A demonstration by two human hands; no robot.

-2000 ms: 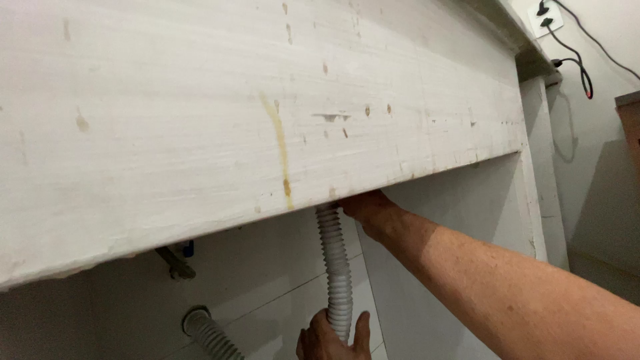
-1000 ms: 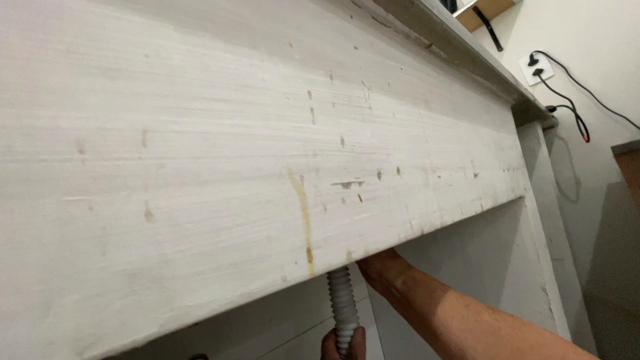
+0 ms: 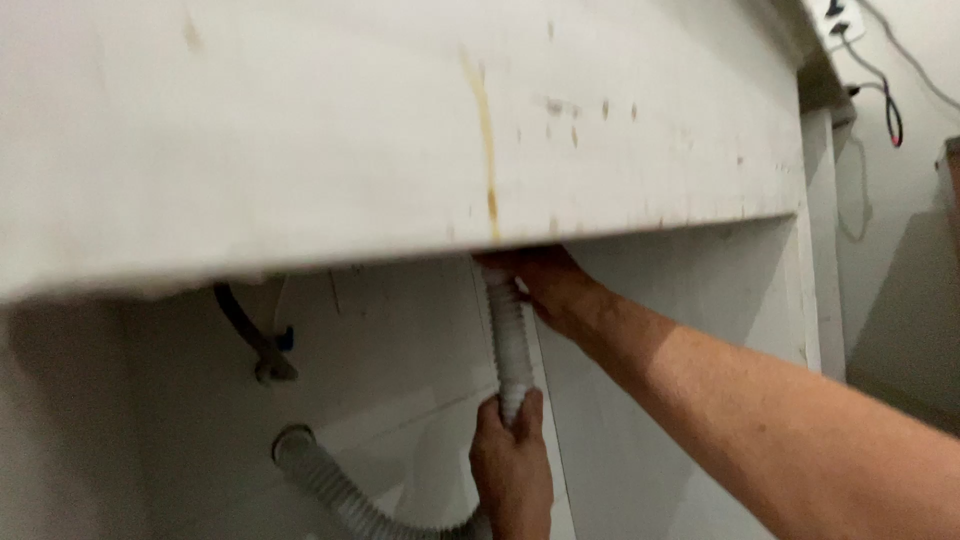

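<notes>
A grey corrugated drain hose (image 3: 511, 337) hangs below the lower edge of a white, stained panel (image 3: 300, 150). My left hand (image 3: 514, 457) is closed around the hose's lower part, with thumb and fingers on either side. My right hand (image 3: 544, 277) reaches in from the right and touches the top of the hose just under the panel; its fingers are partly hidden by the panel edge and shadow, so its grip is unclear. Below my left hand the hose curves left to a round wall opening (image 3: 292, 439).
A dark supply hose (image 3: 244, 322) meets a valve with a blue part (image 3: 283, 339) on the back wall. A side panel (image 3: 675, 375) bounds the space at right. Outside it, black cables hang from a wall socket (image 3: 838, 26).
The view has tilted down since one second ago, so more of the hose, my left hand and the wall opening show. Both hands remain at the hose.
</notes>
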